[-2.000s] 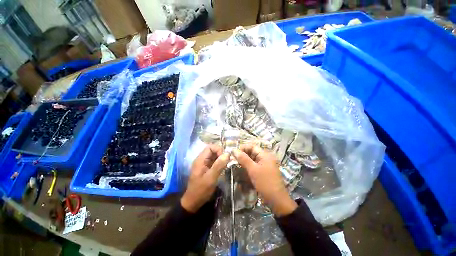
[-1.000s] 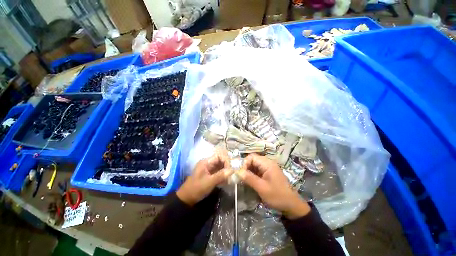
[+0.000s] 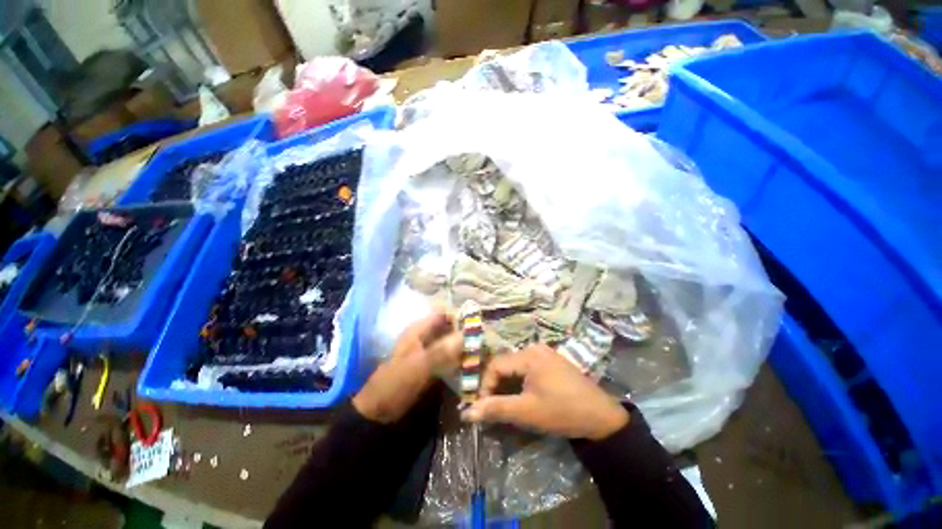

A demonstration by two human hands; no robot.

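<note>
A striped fabric piece [image 3: 472, 351] stands lengthwise over the upper part of the thin metal rod [image 3: 476, 455], whose near end sits in a blue holder [image 3: 478, 508]. My right hand [image 3: 547, 393] pinches the lower end of the piece between thumb and fingers. My left hand [image 3: 415, 367] is at the left side of the piece, fingers curled; whether it grips the fabric is unclear. A pile of striped fabric pieces [image 3: 516, 269] lies just beyond my hands on a clear plastic bag [image 3: 713, 310].
A blue crate of black parts [image 3: 253, 397] stands left, with a grey tray [image 3: 103, 263] beyond it. Red-handled scissors [image 3: 145, 424], a yellow-handled tool [image 3: 100, 382] and a paper label [image 3: 151, 461] lie at lower left. A large blue crate [image 3: 806, 186] stands right.
The fabric piece, earlier bunched between both hands' fingertips at the rod's top, now extends along the rod. My right hand has moved down to its lower end; my left hand has shifted left.
</note>
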